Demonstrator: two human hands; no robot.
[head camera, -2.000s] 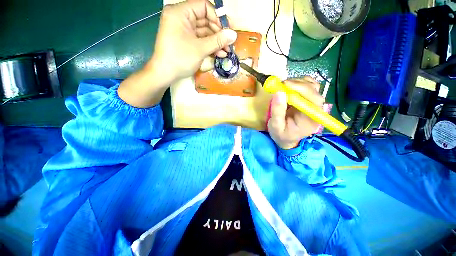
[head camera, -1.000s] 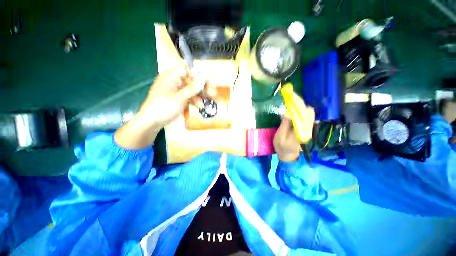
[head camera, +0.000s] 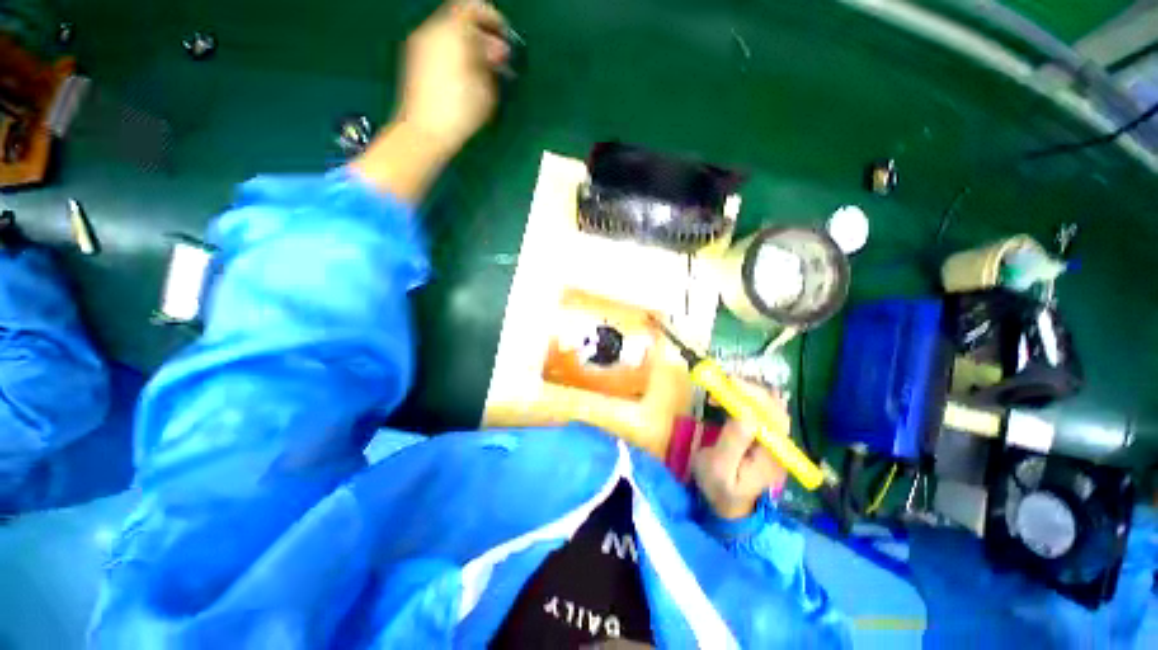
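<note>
My left hand (head camera: 451, 76) is stretched out over the green bench at the top. Something small and dark shows at its fingertips, too blurred to name. My right hand (head camera: 739, 460) holds the yellow soldering iron (head camera: 762, 425), its thin tip pointing up and left near the jig's right edge. The orange jig (head camera: 559, 362) lies on the cream base board (head camera: 540, 273). A small dark shape (head camera: 605, 345) shows in the middle of the jig. Whether it is a coil part or the bare seat, I cannot tell.
The black fan (head camera: 654, 197) stands behind the jig. The cleaning tin (head camera: 794, 277) and white disc (head camera: 847, 230) are to its right. The blue station (head camera: 889, 378) and second fan (head camera: 1048, 521) are further right. Small parts (head camera: 353, 132) lie around the bench. A pink block (head camera: 682, 444) is beside my right hand.
My left hand has left the jig and moved forward and left. The iron has swung from near the tin towards the jig. The whole view has shifted and tilted.
</note>
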